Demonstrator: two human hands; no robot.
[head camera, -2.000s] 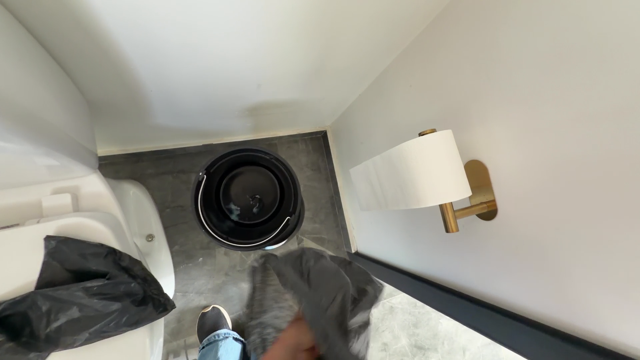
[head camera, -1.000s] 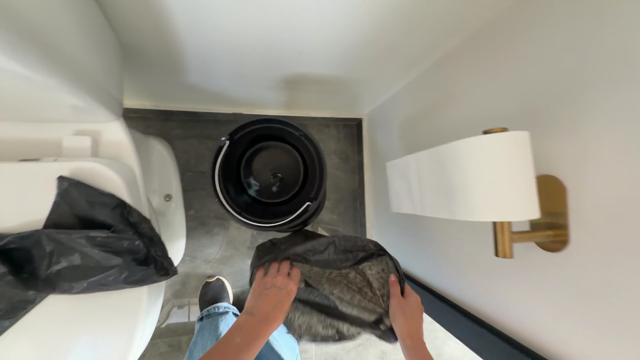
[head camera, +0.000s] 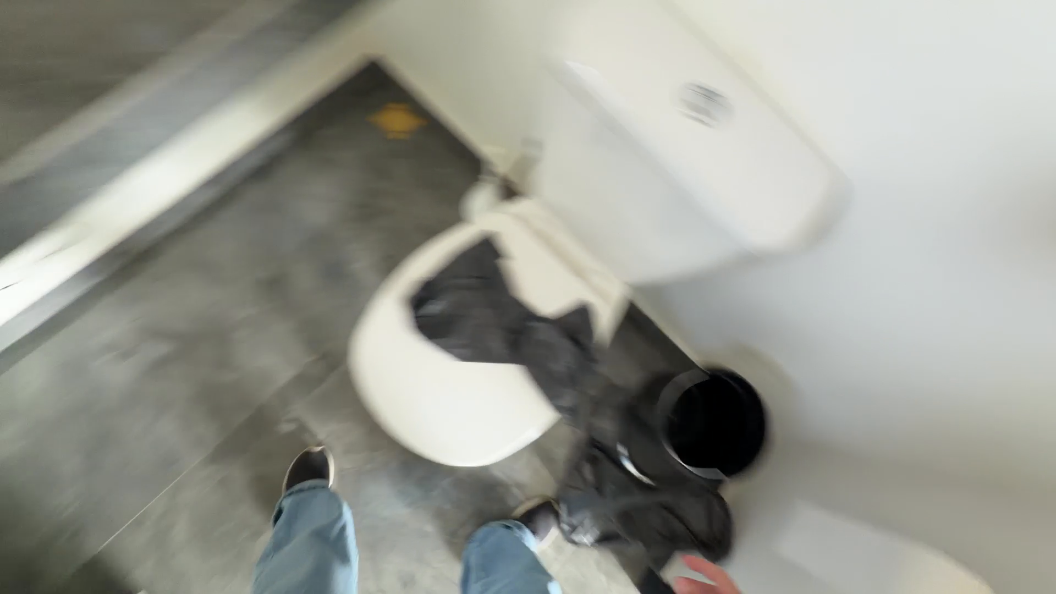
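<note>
At the bottom edge, right of centre, only a few fingers of what looks like my right hand (head camera: 705, 575) show, blurred, just below a crumpled black plastic bag (head camera: 635, 507). Whether they grip the bag cannot be made out. My left hand is out of view. Above this bag stands a black bucket (head camera: 718, 421) with a wire handle, against the wall. A second black plastic bag (head camera: 474, 309) lies across the closed white toilet lid (head camera: 462, 412), its end hanging towards the bucket.
The white cistern (head camera: 660, 157) with a round flush button rises behind the toilet. A yellow-orange piece (head camera: 398, 120) lies on the grey floor (head camera: 206, 346) near the far corner. My shoes stand below the toilet. A pale blurred shape (head camera: 874, 549), perhaps the toilet roll, is at lower right.
The view has swung strongly to the left and is blurred. Both hands held the loose bag one second ago; now only some fingers show below it.
</note>
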